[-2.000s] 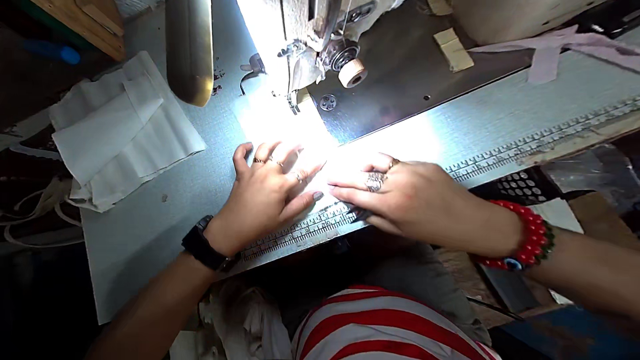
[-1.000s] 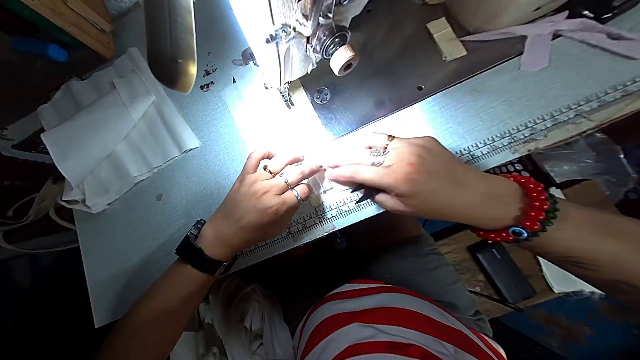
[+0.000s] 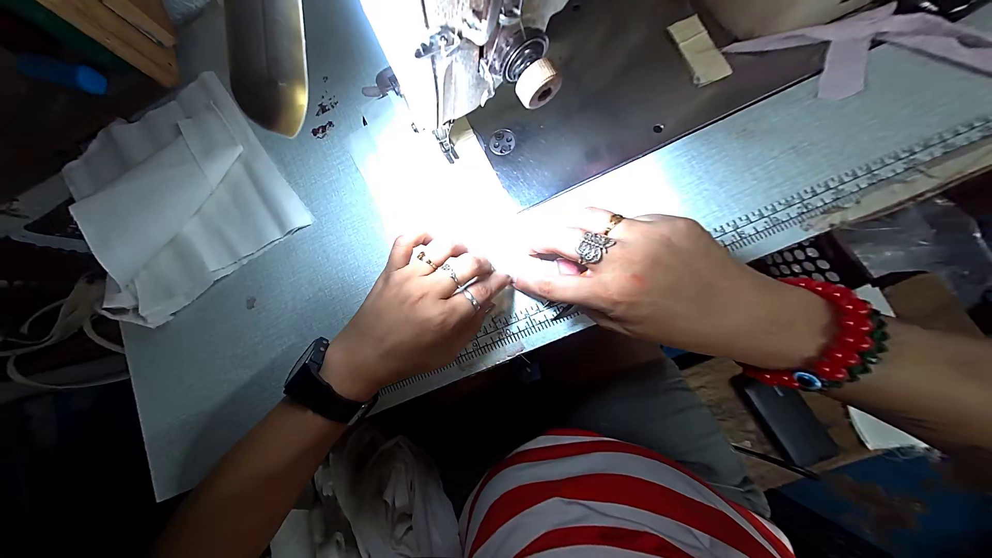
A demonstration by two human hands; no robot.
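A piece of white fabric (image 3: 434,194), washed out by bright light, lies on the sewing table below the presser foot (image 3: 447,145) of a sewing machine (image 3: 473,54). My left hand (image 3: 422,310) rests on the fabric's near edge with its fingers curled, and whether it pinches the cloth is lost in the glare. My right hand (image 3: 659,279) holds small dark-bladed scissors or snips (image 3: 564,311), partly hidden under the palm; only a dark tip shows. The fingertips of both hands nearly meet over the printed measuring scale (image 3: 511,325).
Folded white cloth (image 3: 186,201) lies on the left of the table. A rounded metal lamp or cover (image 3: 267,70) hangs over the back left. Pink fabric strips (image 3: 849,58) lie at the back right, near a beige block (image 3: 699,50). A dark phone-like object (image 3: 784,422) sits below the table.
My left hand's fingers, spread over the cloth two seconds ago, have drawn in and moved nearer the table's front edge. My right hand stays close beside them.
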